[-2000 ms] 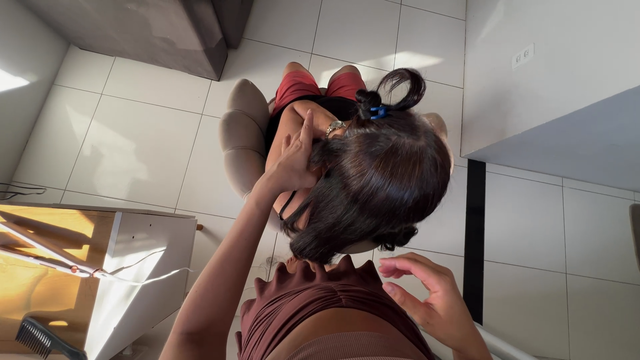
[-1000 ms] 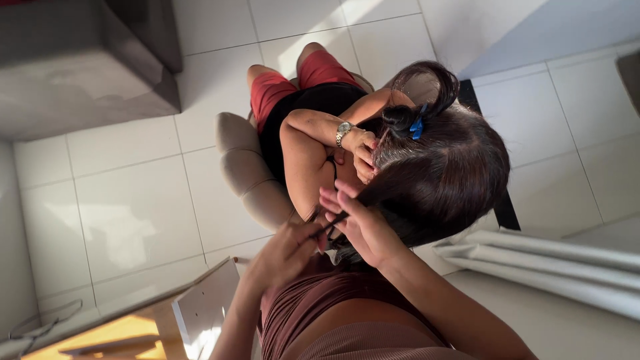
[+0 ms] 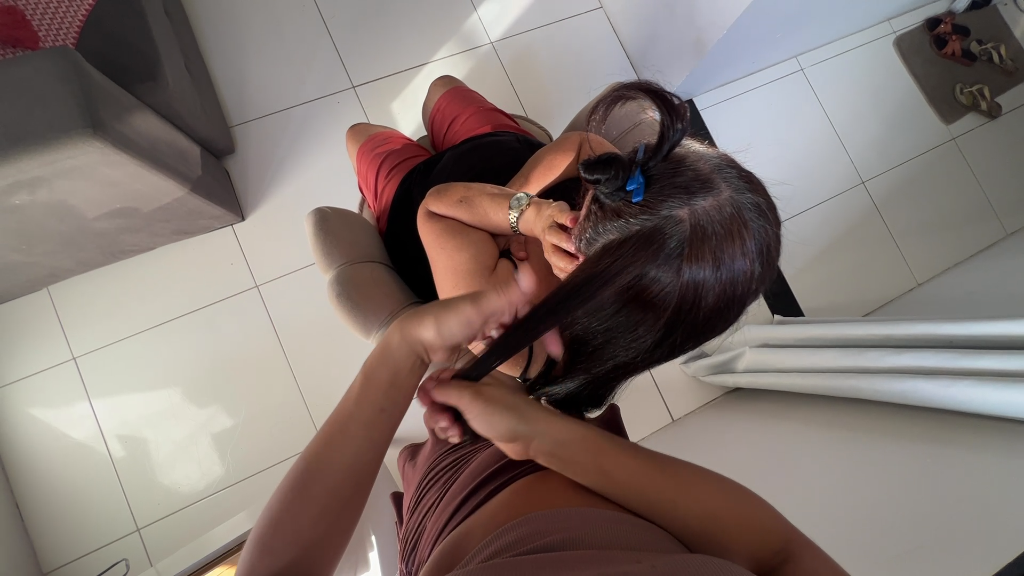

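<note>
A seated person's long dark hair [image 3: 680,256] fills the middle right of the view. My right hand [image 3: 488,408] is closed around the end of a drawn-out lock of hair [image 3: 528,328], low in front of my brown top. Just above it, my left hand [image 3: 480,316], blurred, is beside the lock with its fingers spread; part of it is behind the hair. A blue hair clip [image 3: 637,176] fastens a twisted, looped section of hair [image 3: 608,168] at the front of the head. The person's hand, with a metal wristwatch [image 3: 519,210] at the wrist, is near the face.
The person sits on a beige padded chair [image 3: 352,272] on white floor tiles. Grey upholstered furniture [image 3: 104,160] stands at the upper left. White curtain folds [image 3: 864,360] hang at the right. Sandals [image 3: 976,98] lie on a mat [image 3: 928,68] at the upper right.
My right hand, apart from the hair two seconds ago, now grips a lock. My left hand has left the person's shoulder area. The view has shifted and turned.
</note>
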